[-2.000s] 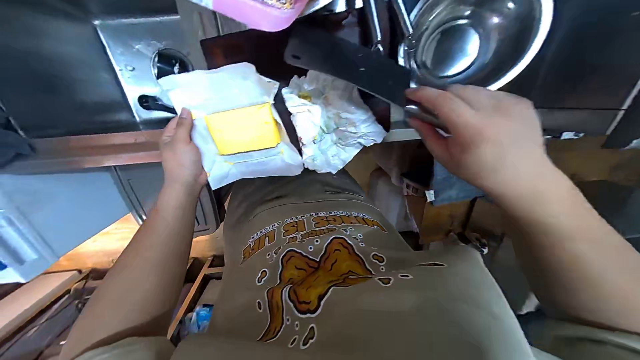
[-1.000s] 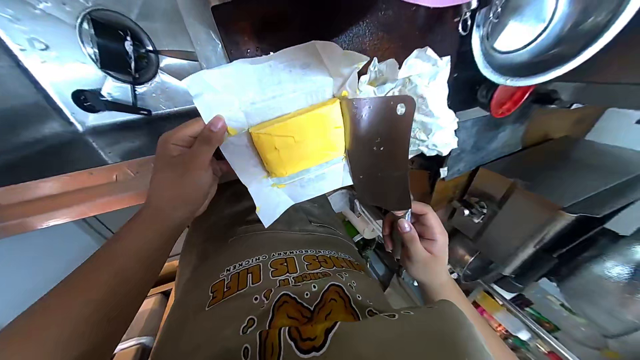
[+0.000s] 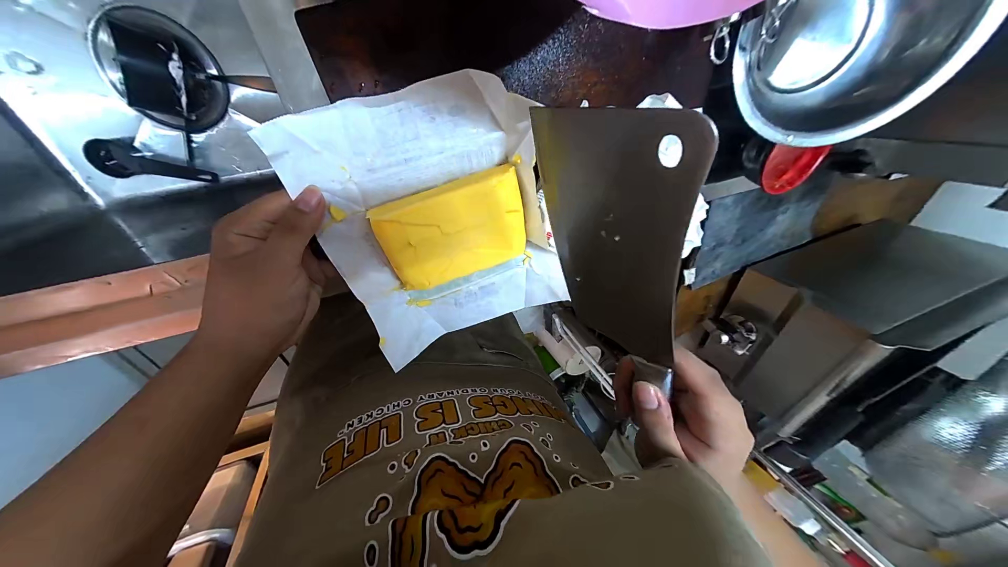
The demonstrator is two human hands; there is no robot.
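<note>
A yellow block that looks like butter (image 3: 453, 228) lies on an opened white paper wrapper (image 3: 409, 142), with small yellow bits around it. My left hand (image 3: 268, 268) grips the wrapper's left edge, thumb on top; the fingers beneath are partly hidden. My right hand (image 3: 685, 413) holds a cleaver (image 3: 622, 220) by its handle, the wide blade pointing up and away from me. The blade stands right beside the wrapper's right side and hides much of a crumpled white paper (image 3: 693, 224) behind it.
A dark wooden board (image 3: 441, 39) lies beyond the wrapper. At the upper right are a steel bowl (image 3: 882, 118), a pink container (image 3: 669, 9) and a red object (image 3: 795, 167). A steel sink (image 3: 260, 47) with a round drain and black utensils is at the left. A copper-coloured edge (image 3: 102, 315) runs nearer me.
The cleaver has swung from above the crumpled paper to upright beside the wrapper's right side, my right hand now low at its handle. The view has shifted considerably.
</note>
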